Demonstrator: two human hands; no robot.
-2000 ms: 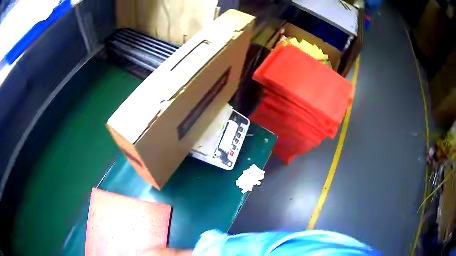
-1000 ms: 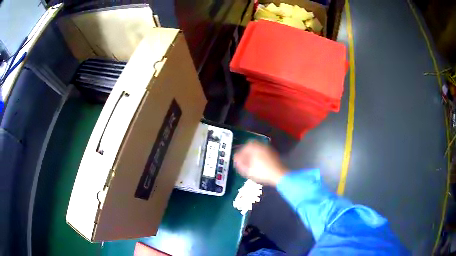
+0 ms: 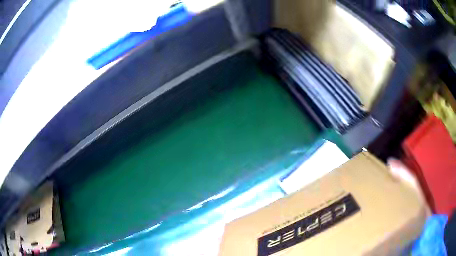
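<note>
A brown carton (image 3: 320, 215) with a black CEPTER label lies tilted at the lower right, cut off by the bottom edge. My right hand (image 3: 406, 175) is blurred at the carton's right edge and grips it; its fingers are partly hidden. A blue sleeve shows below the hand. The white plate of the scale (image 3: 315, 167) shows behind the carton; its display is hidden. My left hand is out of the picture.
Green belt (image 3: 190, 155) runs across, with teal worktop (image 3: 200, 225) along its near edge. Dark rollers (image 3: 320, 80) and an open brown carton (image 3: 357, 50) lie beyond. Red boards (image 3: 437, 160) are at right. Another carton (image 3: 37, 220) stands far left.
The view has swung left along the belt. The carton has left its upright position by the scale and is tilted nearer me. My right hand has moved from beside the scale onto the carton's edge.
</note>
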